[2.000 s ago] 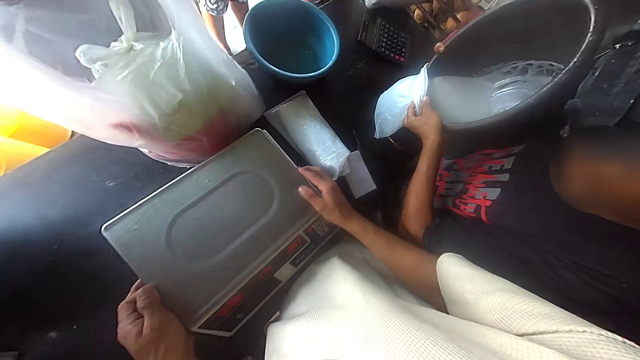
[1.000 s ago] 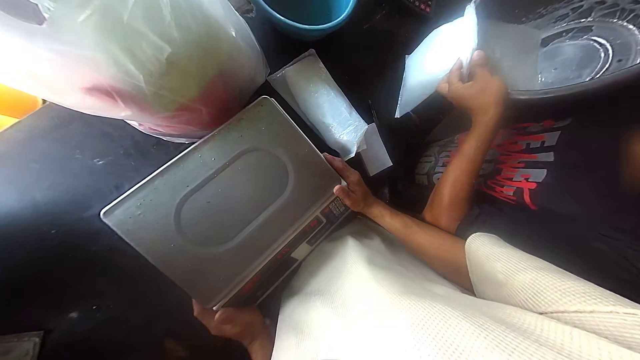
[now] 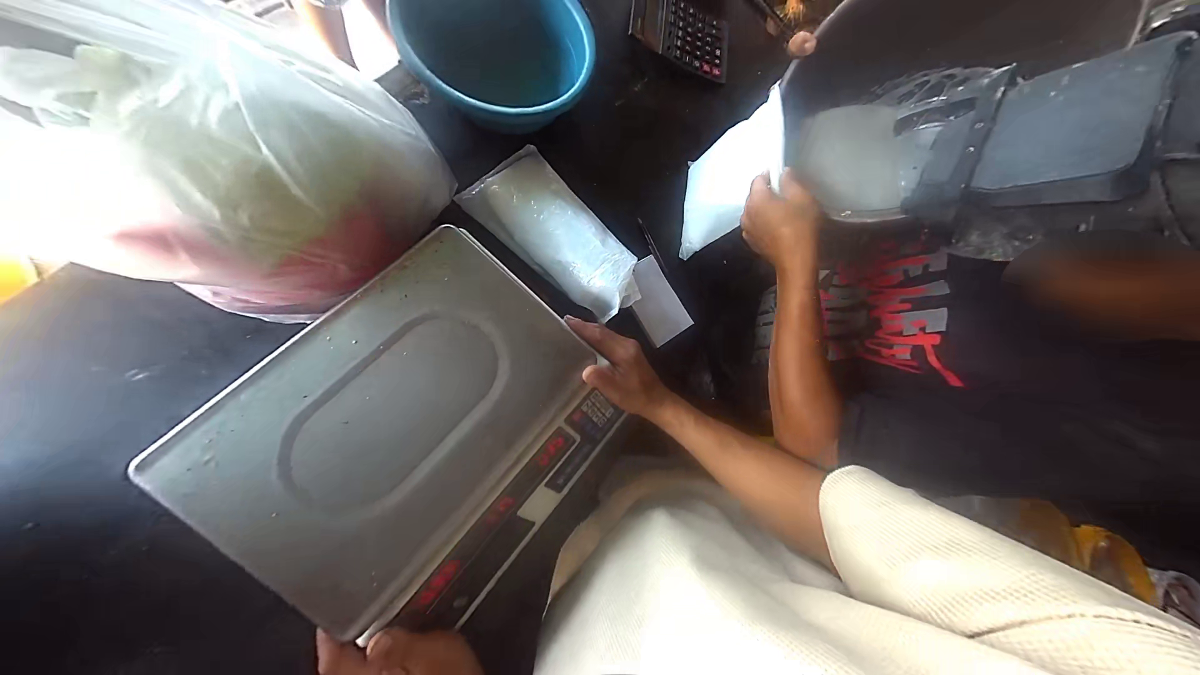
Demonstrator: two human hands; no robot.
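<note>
A digital weighing scale with a bare metal pan [image 3: 394,412] lies at an angle on the black table, its red digits lit. At the scale's lower corner is my left hand [image 3: 398,652], gripping the edge, partly cut off by the frame. My right hand [image 3: 623,370] grips the scale's right edge, thumb and fingers beside the keypad. Beyond that edge lies a filled clear plastic bag of white contents [image 3: 558,230], next to a small white card [image 3: 661,300].
A large translucent bag [image 3: 272,159] stands upper left, a blue basin [image 3: 502,56] and a calculator [image 3: 680,37] at the top. A co-worker's hand [image 3: 783,216] holds a white bag [image 3: 736,178] at a big dark tub [image 3: 900,37].
At first my left hand was on the lower left side of the scale; it is now at the lower corner. The co-worker's white bag is back against the tub. The view has shifted.
</note>
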